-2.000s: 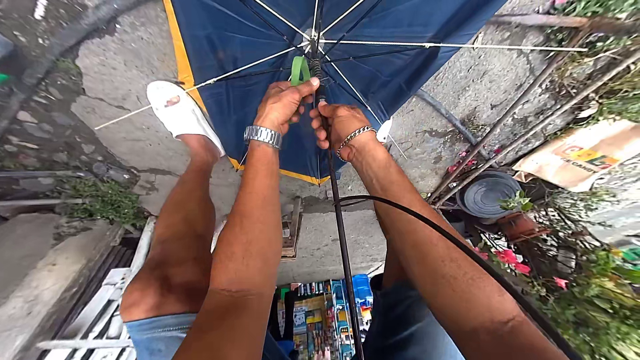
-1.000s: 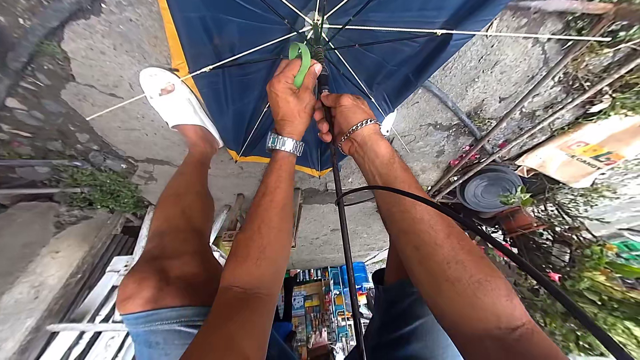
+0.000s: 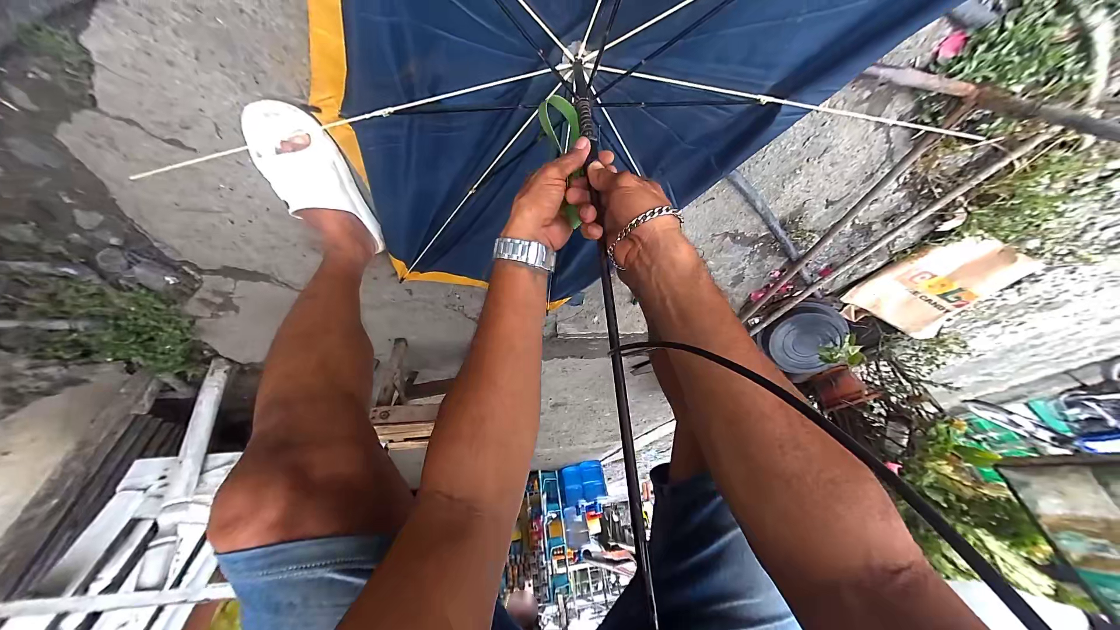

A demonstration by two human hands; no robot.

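Observation:
A blue umbrella with a yellow border [image 3: 525, 149] lies spread with its ribs and underside facing me. Its black shaft [image 3: 619, 376] runs down between my arms toward my body. Around the shaft, just below the dark coiled part [image 3: 584, 118], my left hand [image 3: 556, 197] is closed, with a green strap [image 3: 558, 118] looped above the thumb and its end showing below the fingers. My right hand [image 3: 626, 197] grips the shaft right beside it, fingers curled. A thin black curved strip [image 3: 787, 394] meets the shaft lower down and arcs over my right forearm.
My foot in a white slipper [image 3: 306, 175] rests by the umbrella's left edge, under a bare rib tip. Wooden poles [image 3: 901, 210], a paper bag [image 3: 941, 284], a round grey container [image 3: 803, 337] and plants stand right. White slats [image 3: 131, 534] are lower left; a rack of tools [image 3: 569, 525] is below.
Both hands have moved slightly down the shaft from the coiled part. The green strap, bunched at my left hand two seconds ago, now stands in a longer loop.

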